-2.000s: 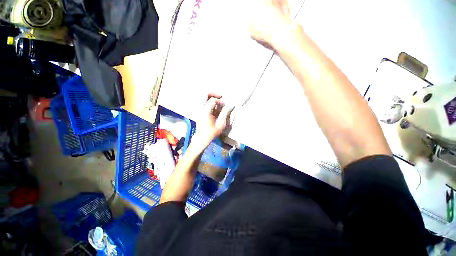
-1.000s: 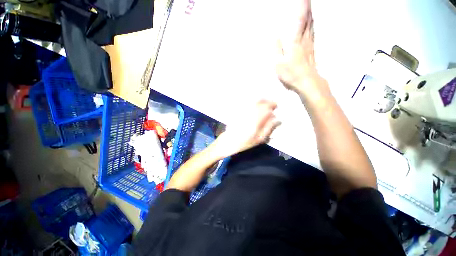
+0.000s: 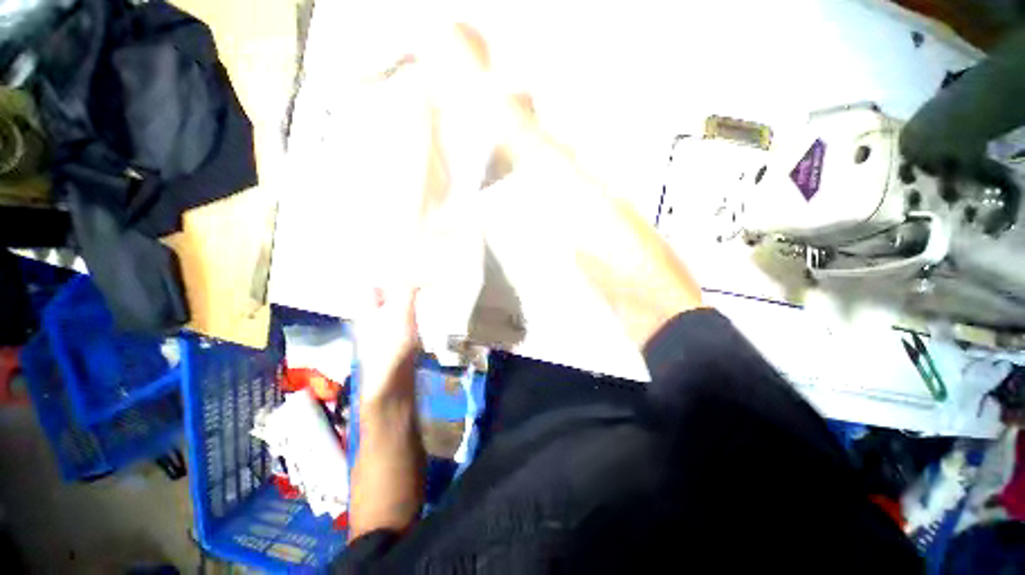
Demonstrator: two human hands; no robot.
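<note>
A white fabric piece (image 3: 450, 253) shows between my hands over the white table, badly overexposed, with a grey shadow at its right side. My left hand (image 3: 389, 343) is at the piece's lower left, by the front table edge, and appears closed on it; its fingertips are washed out. My right hand (image 3: 486, 84) is farther up the table at the piece's upper end. It is blurred and bleached by glare, so its grip cannot be made out.
The sewing machine head (image 3: 837, 169) stands at the right, with green-handled snips (image 3: 924, 365) in front of it. A black cloth (image 3: 152, 124) lies at the left table end. A blue basket (image 3: 208, 449) with white and red scraps (image 3: 309, 449) is below the left table edge.
The view has swung right. My hands, apart and seemingly empty a second ago, are now at the left part of the table, with a pale piece visible between them.
</note>
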